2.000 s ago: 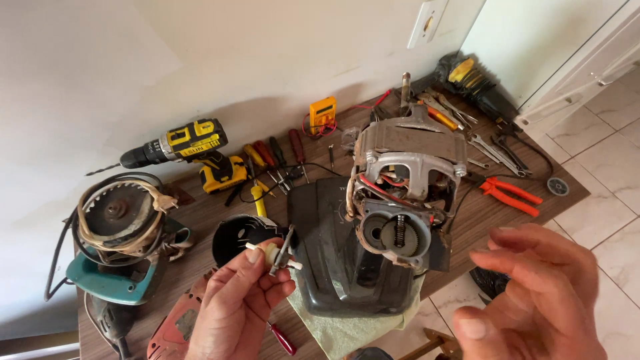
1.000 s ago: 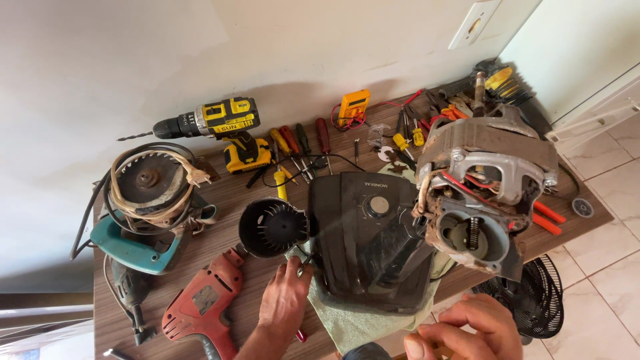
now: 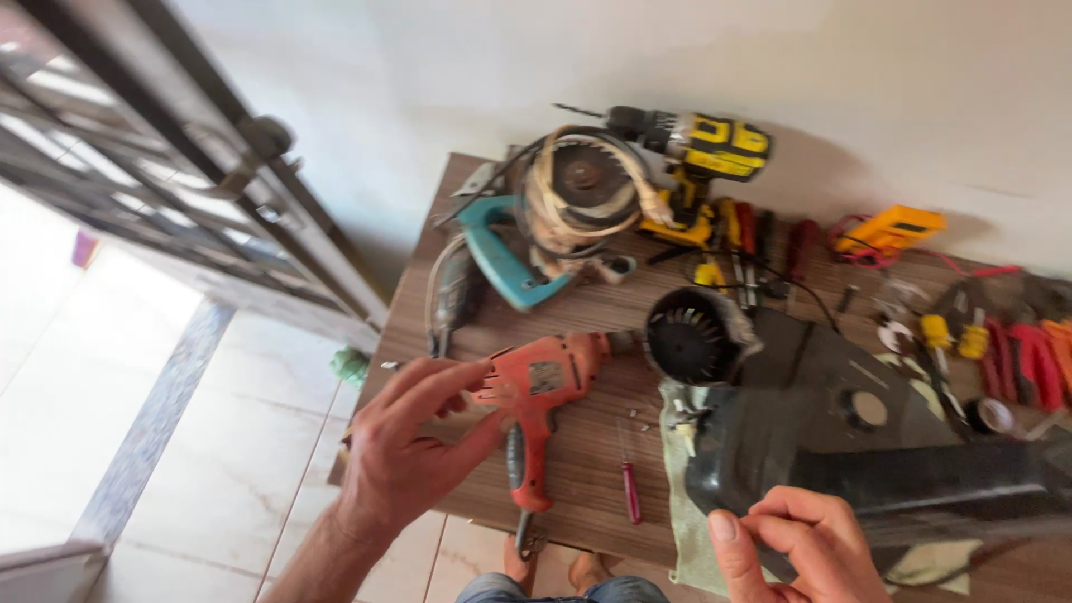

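My left hand (image 3: 419,444) is raised over the left part of the wooden table, fingers apart and holding nothing, beside a red corded power drill (image 3: 544,377). My right hand (image 3: 804,544) hangs in front of a dark plastic appliance housing (image 3: 779,419), its thumb near its curled fingers; whether something small is between them cannot be told. A black round plastic part with fins (image 3: 691,335) lies against the housing's left end. Close below it a small whitish part (image 3: 687,431) rests at the edge of a pale green cloth (image 3: 691,536). A small screwdriver (image 3: 630,494) lies between drill and cloth.
A teal circular saw (image 3: 511,268) wrapped in its cord and a yellow-black cordless drill (image 3: 712,155) stand at the back. A yellow multimeter (image 3: 896,230), several screwdrivers and red-handled pliers (image 3: 1038,360) lie along the wall. A metal-framed door (image 3: 251,167) is at left.
The view has swung left, and the motor assembly is out of frame. My left hand, earlier holding a small white-and-metal part, has let it go and moved left to the red drill.
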